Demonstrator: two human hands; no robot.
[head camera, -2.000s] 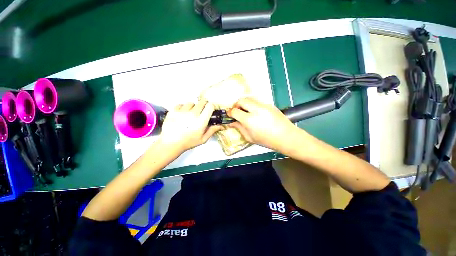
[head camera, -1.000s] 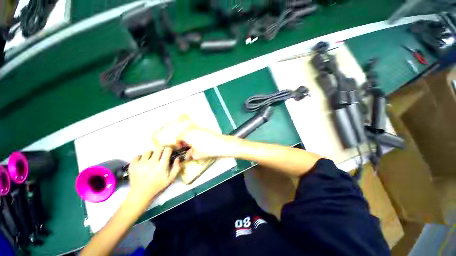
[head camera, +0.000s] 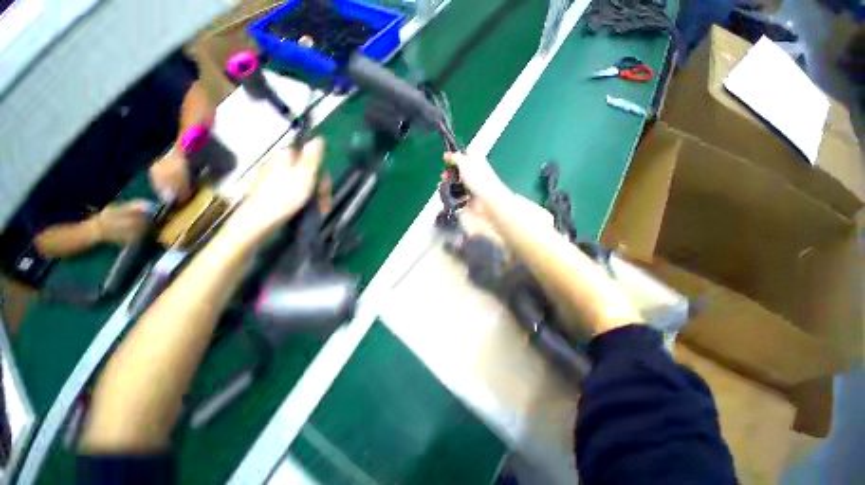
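My left hand (head camera: 285, 189) is blurred over the conveyor, with its fingers at dark handle parts; whether it grips them is unclear. Below it is a hair dryer head (head camera: 308, 299) with a shiny grey barrel and a magenta edge at its left end. My right hand (head camera: 467, 188) is closed around a dark power cord (head camera: 446, 123) above the white rail. A dark grey handle sleeve (head camera: 391, 87) extends up and left from that cord. Dark plug parts hang beside the right hand.
Another person's hands (head camera: 123, 223) work across the conveyor (head camera: 237, 417). A blue parts bin (head camera: 327, 66) stands at the top. More cord sets lie on the pale tray (head camera: 455, 332). Red-handled scissors (head camera: 634, 72) lie on the green bench, beside open cardboard boxes (head camera: 749, 246) at right.
The view has swung toward the conveyor and right side. Both hands have left the white sheet and pad and are apart; the right now holds a cord with a sleeve.
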